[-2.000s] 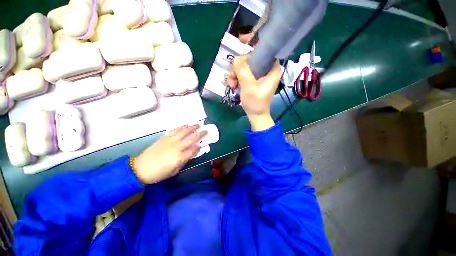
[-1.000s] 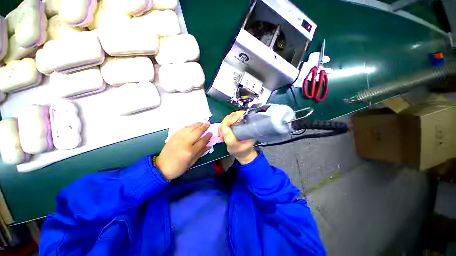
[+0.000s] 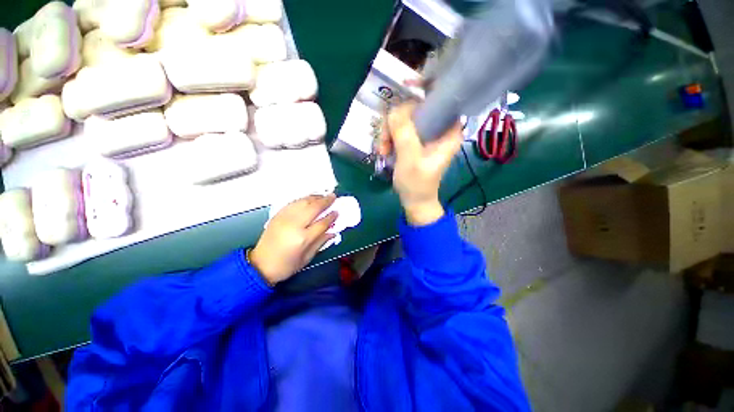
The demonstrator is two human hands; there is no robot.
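Note:
My right hand (image 3: pixel 418 153) is closed round the grey electric screwdriver (image 3: pixel 483 68), which is blurred. Its lower end is over the pickup end of the automatic screw feeder (image 3: pixel 356 133); the bit tip is too blurred to tell. My left hand (image 3: pixel 296 235) holds a small white plastic housing (image 3: pixel 346 212) down at the bench edge, on a small white cloth (image 3: pixel 278 211). The fingers cover part of the housing. The screwdriver hides part of the feeder.
Rows of cream housings with pink seams (image 3: pixel 209 114) lie on a white mat (image 3: pixel 165 189) at the left. Red-handled scissors (image 3: pixel 496 137) lie right of the feeder. A cardboard carton (image 3: pixel 628 213) stands beyond the green bench (image 3: pixel 547 157). A small blue and orange item (image 3: pixel 691 95) lies far right.
My right hand has lifted the screwdriver away from the housing, up and right to the feeder, uncovering the housing. My left hand stays in nearly the same place.

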